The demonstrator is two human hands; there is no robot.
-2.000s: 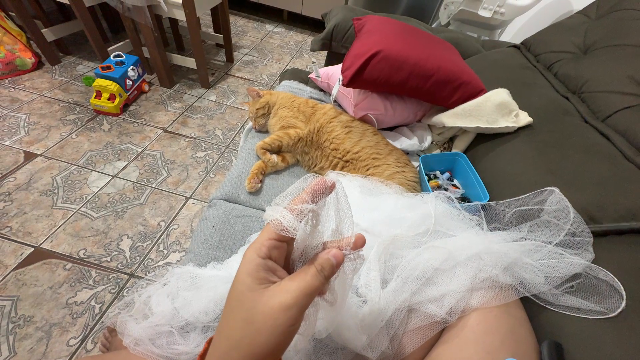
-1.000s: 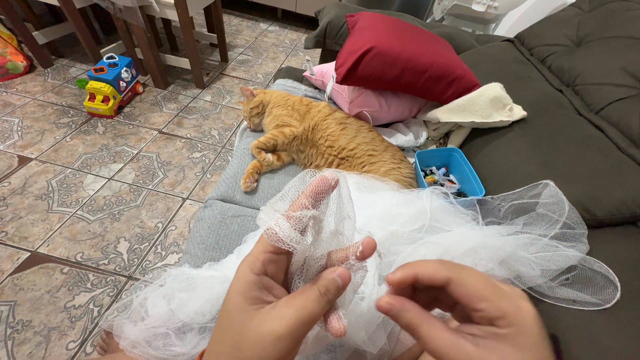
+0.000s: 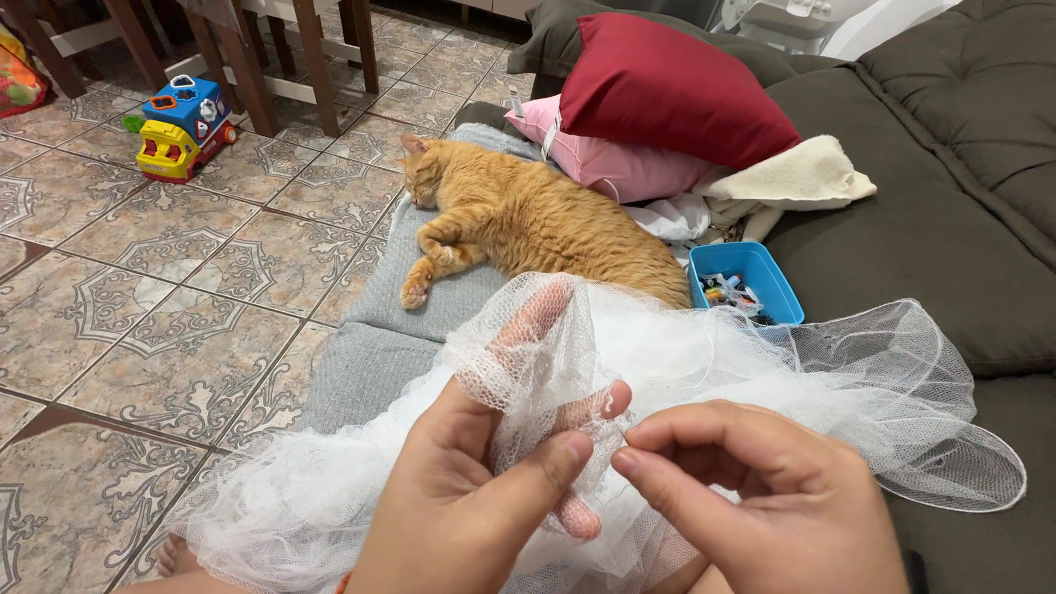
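White tulle netting (image 3: 701, 355) spreads in gathered layers over my lap and the sofa. My left hand (image 3: 495, 462) holds a fold of it, with the mesh draped over the raised index finger and the thumb pressing against the other fingers. Just to the right, my right hand (image 3: 742, 478) pinches thumb and index fingertip together close to the held mesh. A thin, needle-like tip shows between those fingertips; it is too small to identify surely. Beyond the tulle stands a blue plastic container (image 3: 759, 276) with small mixed items inside.
An orange cat (image 3: 544, 214) lies on a grey cloth (image 3: 371, 363) directly beyond the tulle. Red (image 3: 668, 91) and pink (image 3: 610, 157) pillows and a cream cloth (image 3: 792, 177) are on the dark sofa (image 3: 858, 239). A toy truck (image 3: 181, 128) stands on the tiled floor near wooden chair legs.
My right hand, absent from the earliest frame, has come in from the lower right and is now closer to the left fingers. My left hand still holds the tulle.
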